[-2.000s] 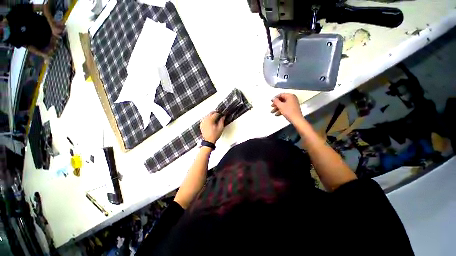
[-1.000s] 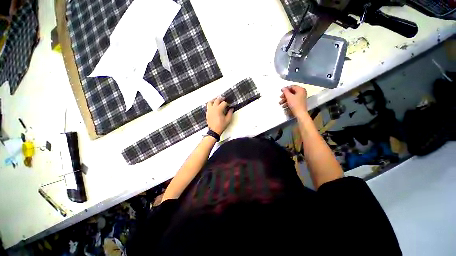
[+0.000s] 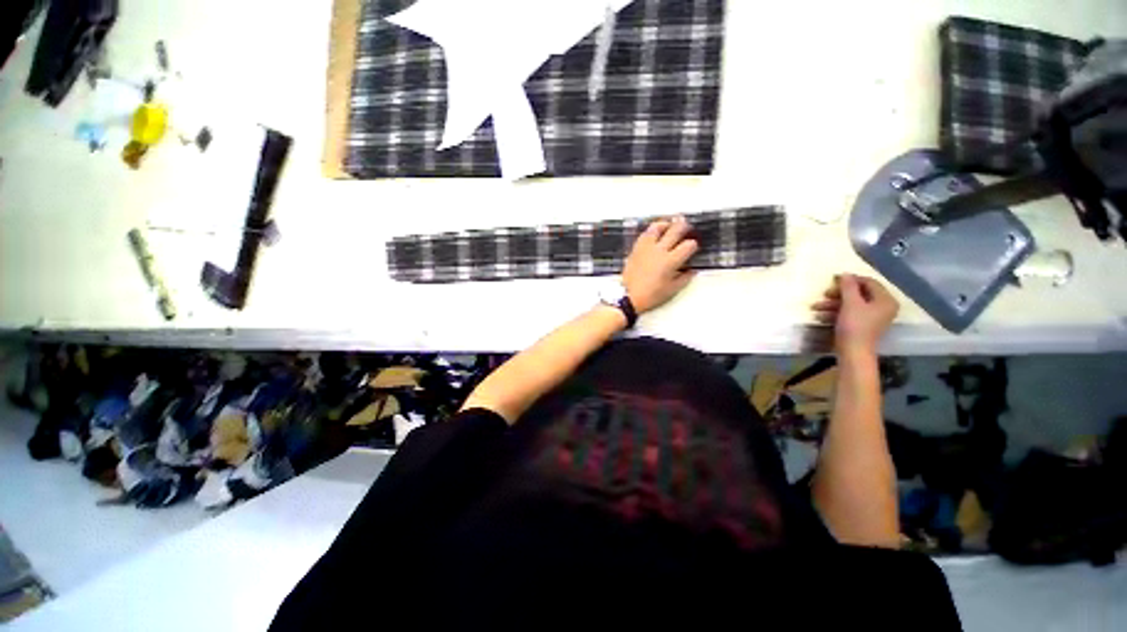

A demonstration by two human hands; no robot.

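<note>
A long plaid fabric strip (image 3: 519, 253) lies flat and straight, roughly parallel to the table's front edge. My left hand (image 3: 659, 263) is on the strip right of its middle, fingers bent over it, holding it against the table; its palm side is hidden. My right hand (image 3: 861, 309) is to the right of the strip, near the table edge and beside the cutter's base plate. Its fingers are curled and touch neither strip nor plate; whether they hold something small cannot be told.
Cutter base plate (image 3: 921, 241) at right, its upright dark and blurred. Plaid stack (image 3: 1001, 93) behind it. Large plaid block (image 3: 655, 111) at the back with a white shaped pattern (image 3: 494, 62) and brown edge strip (image 3: 336, 99). Narrow dark piece (image 3: 256, 216), pen (image 3: 151, 272) and yellow item (image 3: 148, 121) at left.
The view has turned and shifted, so the table edge runs level. The strip's bunched right end now lies flat. My left hand stays on the strip; my right hand remains beside the cutter.
</note>
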